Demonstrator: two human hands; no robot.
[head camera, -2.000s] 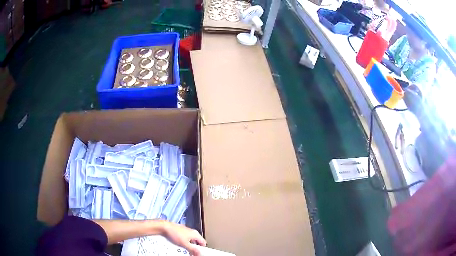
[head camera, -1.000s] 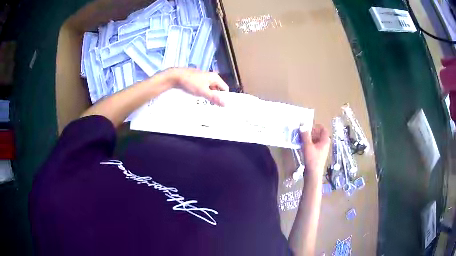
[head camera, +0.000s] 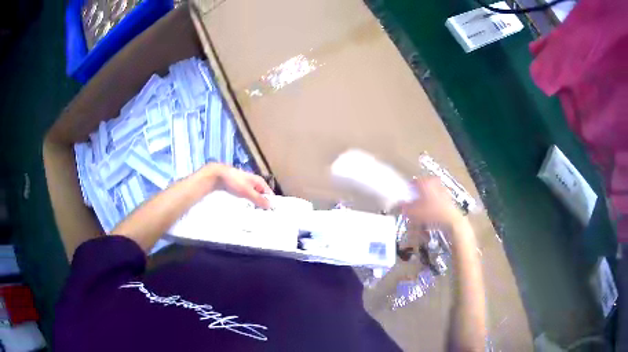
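White retail boxes (head camera: 344, 239) lie side by side across my front, against the dark shirt; the nearer one shows a dark mark and a small grey square. My left hand (head camera: 244, 187) grips the boxes at their left part, fingertips on the upper edge. My right hand (head camera: 435, 205) is blurred, over the cardboard to the right, and holds a long white piece (head camera: 372, 177) by its right end; the blur hides what it is. Bagged accessories (head camera: 447, 180) and black cables (head camera: 434, 258) lie beside and under the right hand, partly hidden.
A large carton (head camera: 62, 185) heaped with white trays (head camera: 155, 141) stands at left, a blue crate (head camera: 82, 65) behind it. Flattened cardboard (head camera: 330, 103) spreads ahead. White boxes (head camera: 568, 184) lie on the green surface at right. A person's pink-red sleeve (head camera: 585, 75) shows upper right.
My right hand has left the box's right end and moved over the accessories, now with a white piece. My left hand stays on the boxes. The view has turned and shifted.
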